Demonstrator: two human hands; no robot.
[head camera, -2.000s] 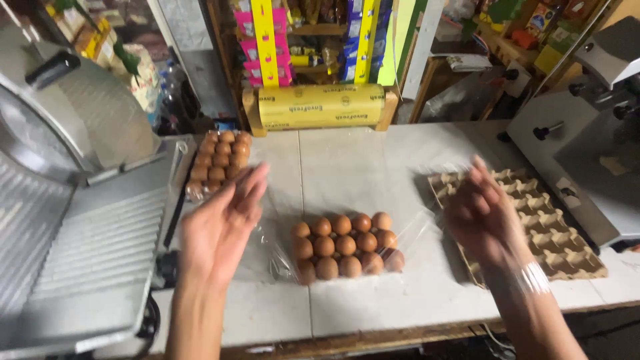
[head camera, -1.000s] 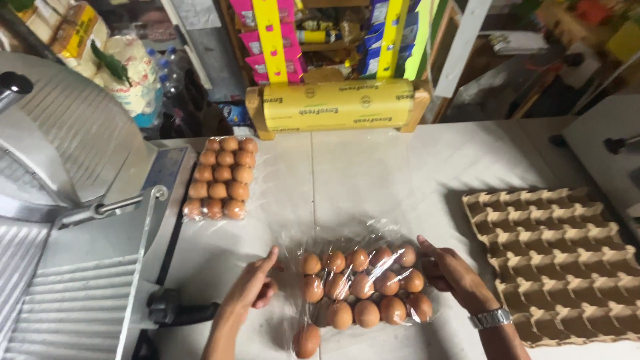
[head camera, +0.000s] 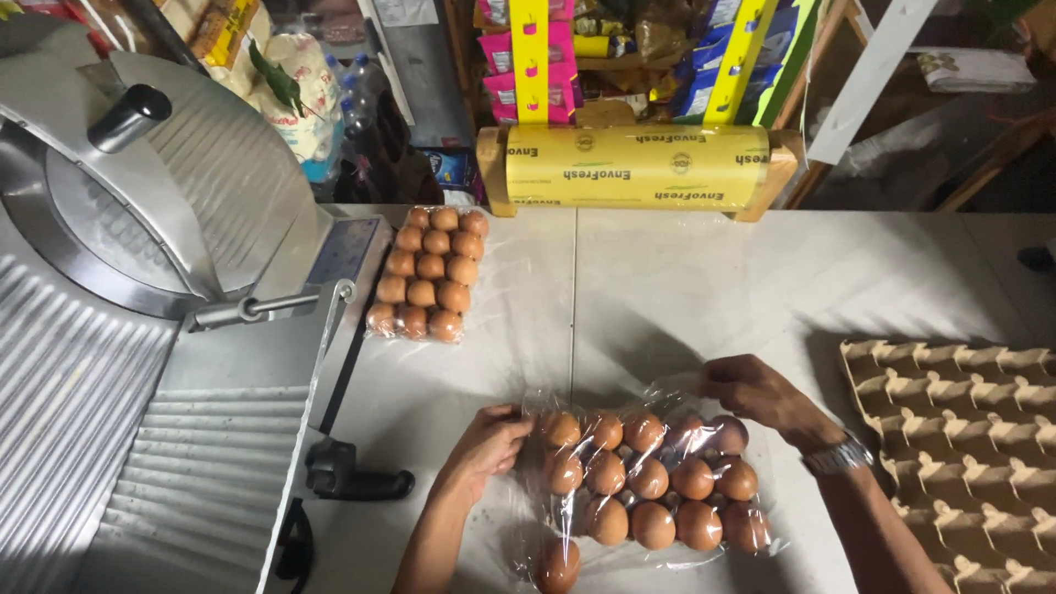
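Brown eggs (head camera: 648, 478) in rows lie under clear plastic film (head camera: 528, 495) on the counter in front of me. One egg (head camera: 558, 565) sits out of line at the near left corner, also under film. My left hand (head camera: 492, 441) pinches the film's far left corner between thumb and fingers. At the far right corner, my right hand (head camera: 747, 392), with a metal watch on the wrist, has its fingers closed on the film; the fingertips are partly blurred. A second film-wrapped pack of eggs (head camera: 430, 266) rests farther back on the left.
A metal meat slicer (head camera: 239, 388) with a black handle stands on the left. Molded pulp egg trays (head camera: 957, 429) lie at the right edge. At the counter's back is a yellow film roll (head camera: 635, 169) on a wooden holder, with hanging snack packets (head camera: 532, 66) behind.
Both hands came down from above the eggs to the film's sides, then moved up to its far corners. The film now lies over the eggs. One egg has shifted out at the near left corner.
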